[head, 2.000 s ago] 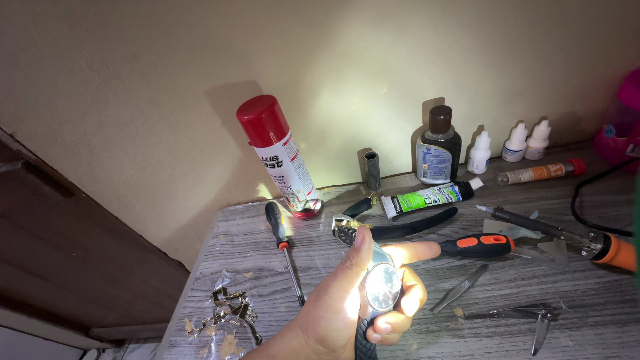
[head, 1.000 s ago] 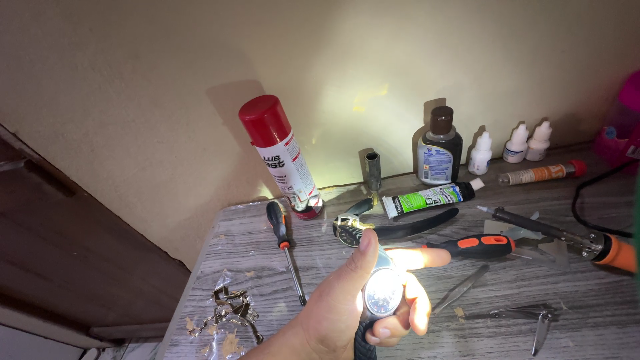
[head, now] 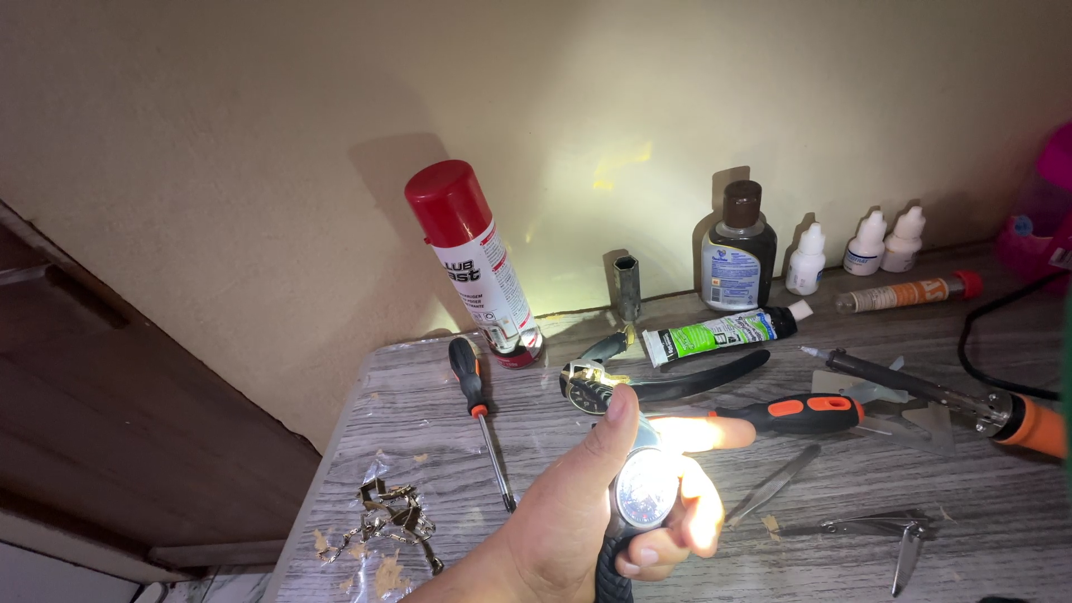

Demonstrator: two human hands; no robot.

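Observation:
My left hand reaches in from the bottom, its palm side partly showing. It holds a wristwatch with a round face and a black braided strap, between the thumb and the curled lower fingers; the index finger points right. Strong light glares off the watch face and fingers. Just beyond the thumb tip is a metal buckle on a black strap; whether it belongs to the held watch I cannot tell. Behind it lie black curved tool handles. My right hand is not in view.
A red-capped spray can, a dark bottle and small white dropper bottles stand by the wall. A glue tube, screwdriver, orange-handled screwdriver, soldering iron, tweezers, nail clipper and metal links lie around.
My left hand has stayed in nearly the same place, still holding the watch. The watch face has tilted slightly, and its glare is stronger. Yellowish reflections now show on the wall, absent two seconds ago.

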